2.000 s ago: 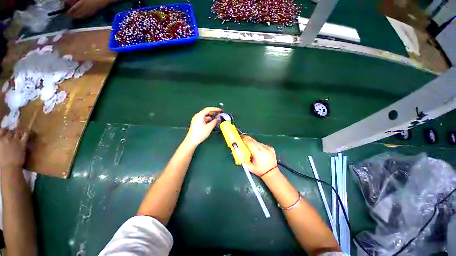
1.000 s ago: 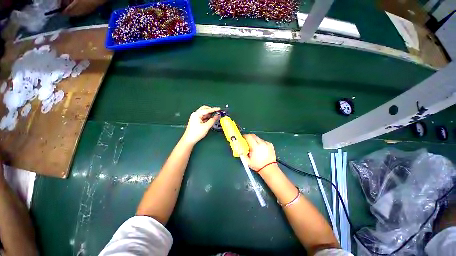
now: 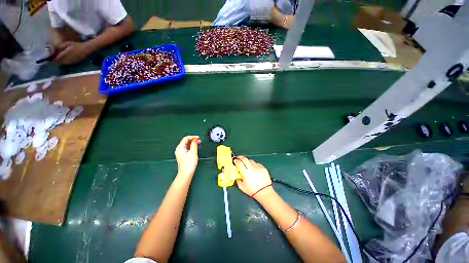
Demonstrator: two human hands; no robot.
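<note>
A round black unit with a white centre and small dark holes (image 3: 217,134) lies on the green bench in front of my hands. My left hand (image 3: 187,154) is just left of it, not touching it, with thumb and fingertips close together; I cannot tell if anything tiny is between them. My right hand (image 3: 252,175) holds the yellow glue gun (image 3: 226,167), its front end just below the unit. A pale glue stick (image 3: 227,213) sticks out of the gun's back end.
White discs (image 3: 31,126) lie on a brown board (image 3: 61,174). Behind are a blue tray of small parts (image 3: 141,69) and a parts heap (image 3: 234,42). Rightward are a metal upright (image 3: 380,110), spare glue sticks (image 3: 337,205), a clear bag (image 3: 406,200) and more round units (image 3: 424,130). People sit behind.
The unit is out of my left hand and lies on the bench. My left hand has moved left and down. The gun has turned more upright and moved left. The view has tilted up.
</note>
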